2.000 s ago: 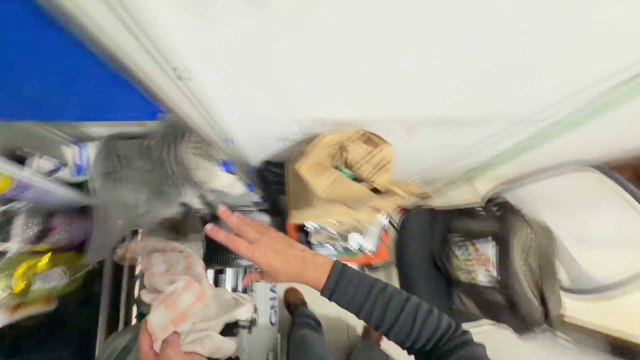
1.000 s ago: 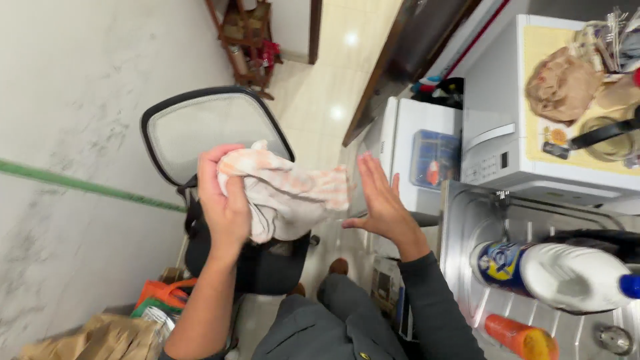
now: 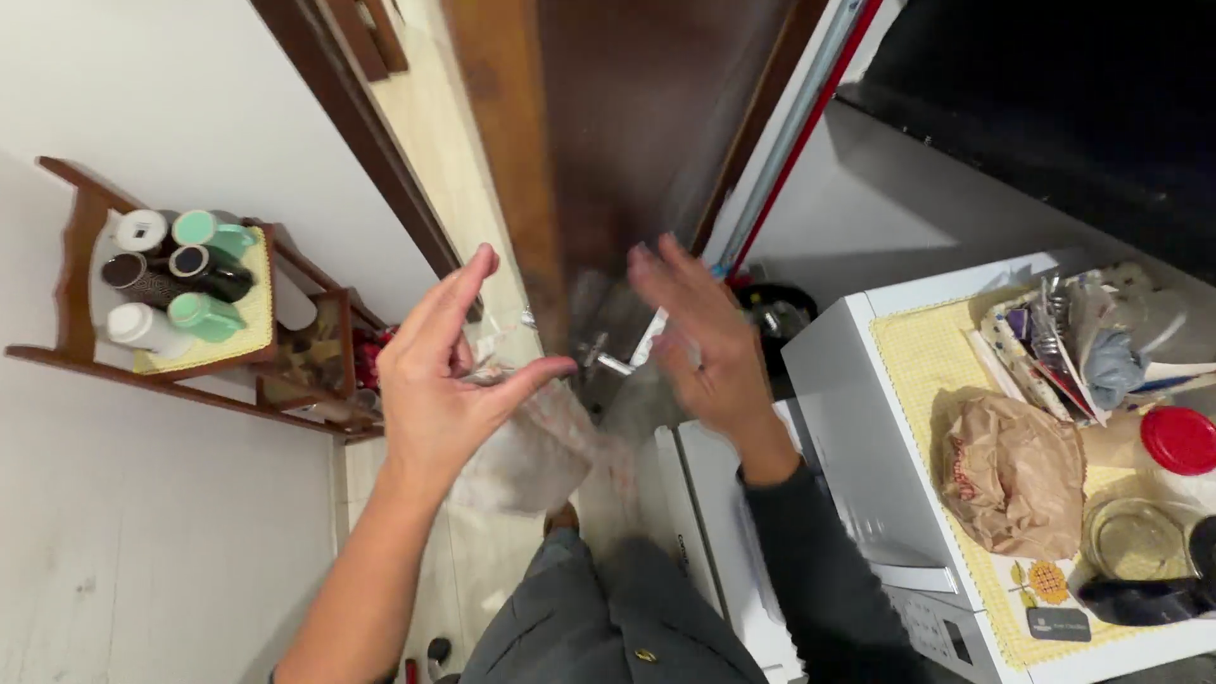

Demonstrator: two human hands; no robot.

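My left hand is raised near the middle, index finger and thumb spread wide, the other fingers partly curled. A whitish cloth with pale pink marks, blurred by motion, hangs behind and below its thumb. Whether the curled fingers grip it is hidden. To the right, my right hand is lifted, blurred, fingers apart and holding nothing. A gap separates the two hands. Behind them is a dark brown door with a lighter wooden edge; metal hardware shows between the hands.
On the left, a wooden shelf holds several mugs, including a mint green mug. At right, a white appliance bears a yellow checked cloth, a crumpled brown paper bag, a red-lidded jar and a glass vessel.
The view has swung to the doorway. One second ago my left hand gripped the cloth in front of me; now its thumb is spread away and the cloth is lower and blurred. My right hand remains raised.
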